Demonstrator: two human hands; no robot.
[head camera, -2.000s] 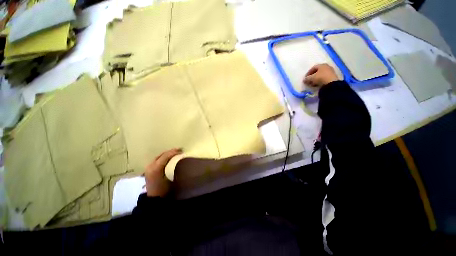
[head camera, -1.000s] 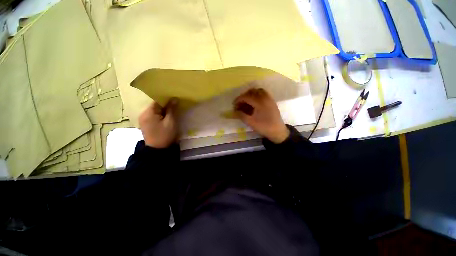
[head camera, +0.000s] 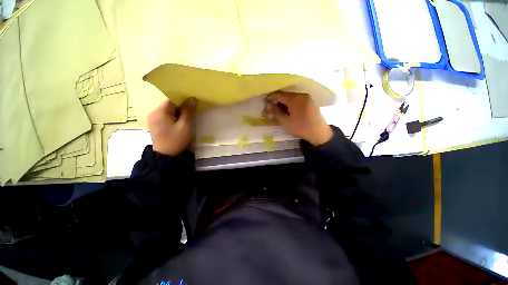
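A large khaki garment panel (head camera: 184, 39), overexposed to yellow, lies in front of me with its centre seam (head camera: 242, 28) running away from me. Its near edge is lifted and folded back. My left hand (head camera: 172, 127) grips the near left part of that edge. My right hand (head camera: 298, 116) is at the right part of the folded edge, fingers bent together over the white placement guide (head camera: 223, 119) with yellow tape strips. Blur and glare hide whether the right fingers hold the cloth or something small.
Stacked cut panels (head camera: 55, 72) lie at left. At right are blue embroidery frames (head camera: 443, 33), a tape roll (head camera: 399, 82), pink-handled thread snips (head camera: 393, 123) with a black cord, and a dark small brush (head camera: 415, 126). The table's front edge (head camera: 457, 147) runs close before me.
My right hand has come from the blue frames to the panel's near edge, then slightly up and right to the fold. My left hand keeps the edge lifted. The view has tilted down.
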